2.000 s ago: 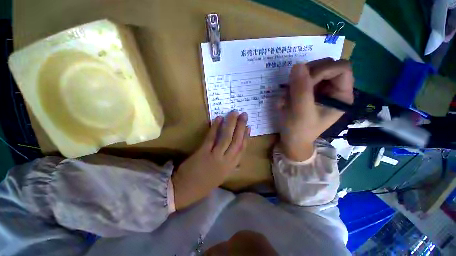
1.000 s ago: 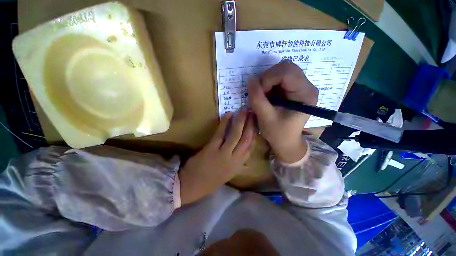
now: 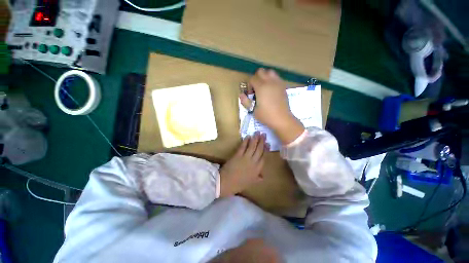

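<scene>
A white printed sheet (image 3: 305,109) lies on the tan cardboard board (image 3: 226,72), with a metal clip (image 3: 244,88) at its top left and a blue binder clip (image 3: 311,83) at its top right. My right hand (image 3: 271,100) is over the sheet's left part, near the metal clip. A slim pen-like thing (image 3: 248,119) shows at its fingers, its tip pointing down the sheet. My left hand (image 3: 244,163) rests flat with its fingertips on the sheet's lower left edge. A pale yellow foam block (image 3: 185,115) lies to the left of the sheet.
A grey control unit (image 3: 64,33) with red digits stands at the back left, with a white tape roll (image 3: 77,92) below it. Another cardboard piece (image 3: 262,33) lies behind. A black arm or cylinder (image 3: 388,137) reaches in from the right, near a blue tray (image 3: 424,167).
The view has drawn back, so everything looks smaller and more bench shows. My right hand has moved up to the sheet's top left, and the pen has turned. My left hand stays at the sheet's lower edge.
</scene>
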